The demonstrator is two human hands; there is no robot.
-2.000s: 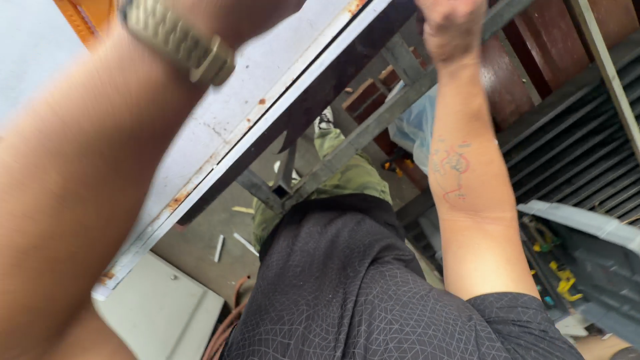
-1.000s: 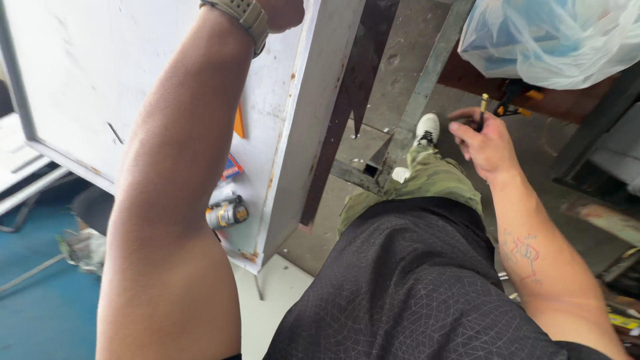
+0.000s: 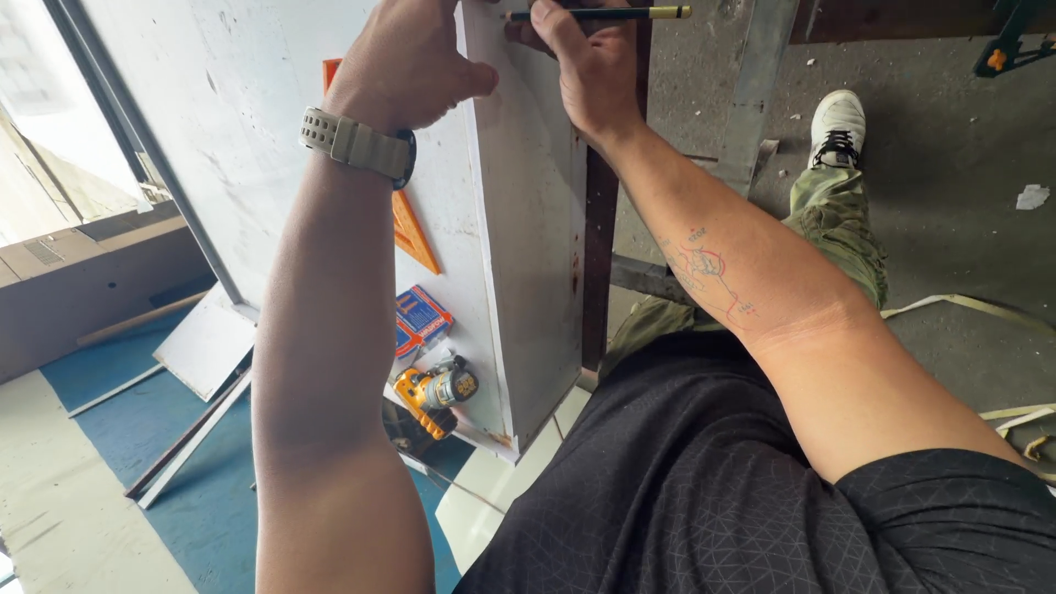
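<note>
My left hand (image 3: 412,66), with a watch on its wrist, rests at the top edge of a pale painted metal panel (image 3: 528,247), thumb stretched toward the corner; its fingertips run out of view, so its hold cannot be told. Between the thumb and fingers of my right hand (image 3: 590,70) is a dark pencil (image 3: 627,13) with a yellow end, lying nearly level, its tip pointing left over the panel's side face. An orange triangular set square (image 3: 417,235) lies partly behind my left forearm. Below it are a blue and red box (image 3: 423,313) and a yellow power tool (image 3: 433,392).
Dark and grey steel bars (image 3: 755,99) run beside the panel on the right. A clamp (image 3: 1002,54) shows at the upper right. My shoe (image 3: 839,132) is on the concrete floor near pale straps (image 3: 957,301). White strips (image 3: 194,441) and a board (image 3: 206,342) lie at left.
My right hand, with the pencil in it, has moved from over the floor to the panel's side face, close to my left hand. The view has shifted.
</note>
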